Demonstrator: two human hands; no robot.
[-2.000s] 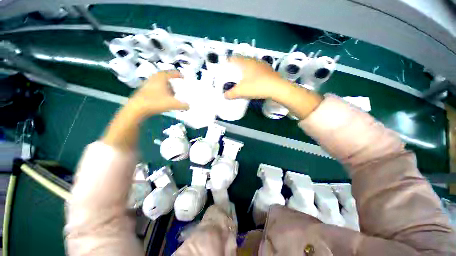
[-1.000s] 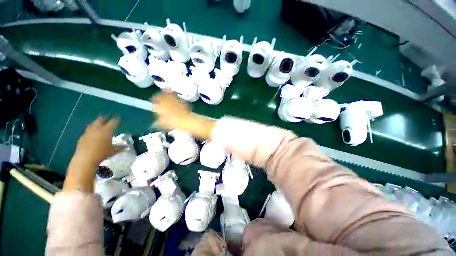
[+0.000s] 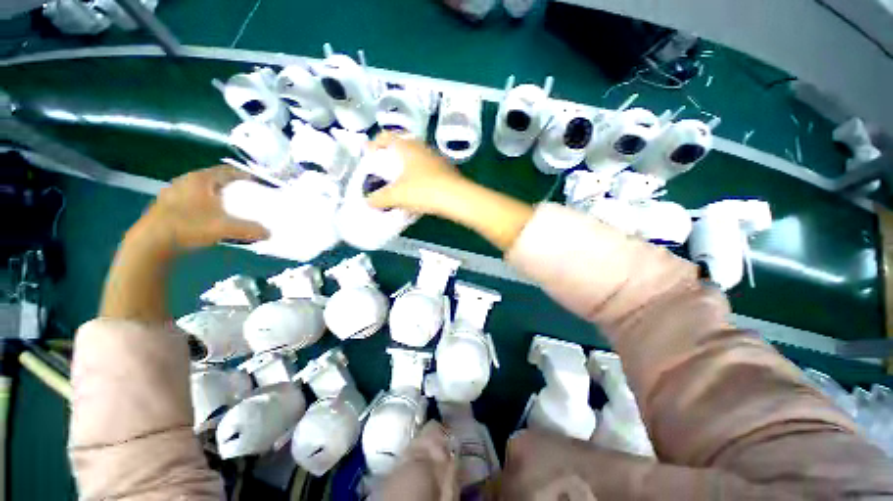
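Note:
My left hand (image 3: 201, 207) holds a white security camera (image 3: 286, 217) at the near edge of the conveyor belt. My right hand (image 3: 409, 178) grips another white camera (image 3: 370, 221) beside it, fingers near its black lens. The two cameras are side by side, blurred. More white cameras (image 3: 343, 90) with thin antennas stand on the belt behind them. Rows of white cameras with wall-mount brackets (image 3: 462, 362) lie on the green bench nearer to me.
The dark green belt (image 3: 127, 125) runs across between pale rails. More cameras (image 3: 723, 245) are on its right part. A yellowish tube edge (image 3: 44, 372) is at the left. Dark material with loose wires (image 3: 627, 49) lies beyond the belt. Clear plastic-looking pieces (image 3: 862, 416) are at the right.
Both hands were empty over the bench a second ago and are now at the belt, holding cameras. My right hand has moved right and up. My left hand has moved up.

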